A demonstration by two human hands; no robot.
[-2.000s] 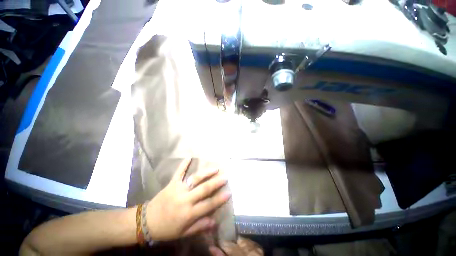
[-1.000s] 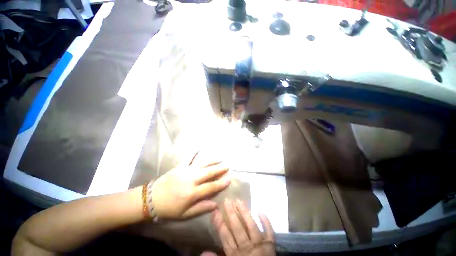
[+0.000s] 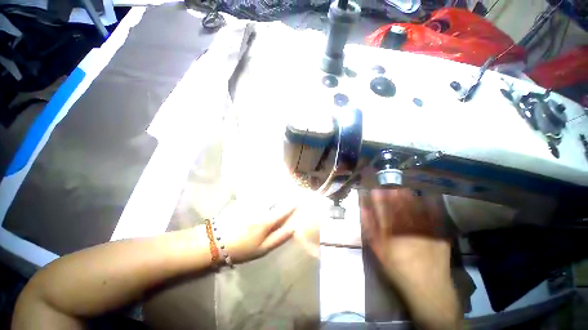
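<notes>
A shiny brown-grey fabric panel (image 3: 267, 287) lies left of and below the needle area and runs over the table's front edge. My left hand (image 3: 267, 233) lies flat on it, fingers spread toward the needle, fingertips lost in lamp glare. My right hand (image 3: 403, 225) is blurred and reaches under the arm of the sewing machine (image 3: 438, 122), over the darker brown cut pieces (image 3: 380, 293); whether it holds one I cannot tell. The presser foot and needle are washed out by glare.
A large dark cut panel (image 3: 84, 155) lies at the left beside blue tape (image 3: 48, 122). Small metal snips (image 3: 211, 19) lie at the far edge. A red plastic bag (image 3: 451, 35) is behind the machine. Black cloth (image 3: 522, 264) hangs at the right.
My right hand has left the panel's front edge and moved right and forward under the machine arm. My left hand stays on the panel, its fingers nearer the needle. The view has shifted, showing more behind the machine.
</notes>
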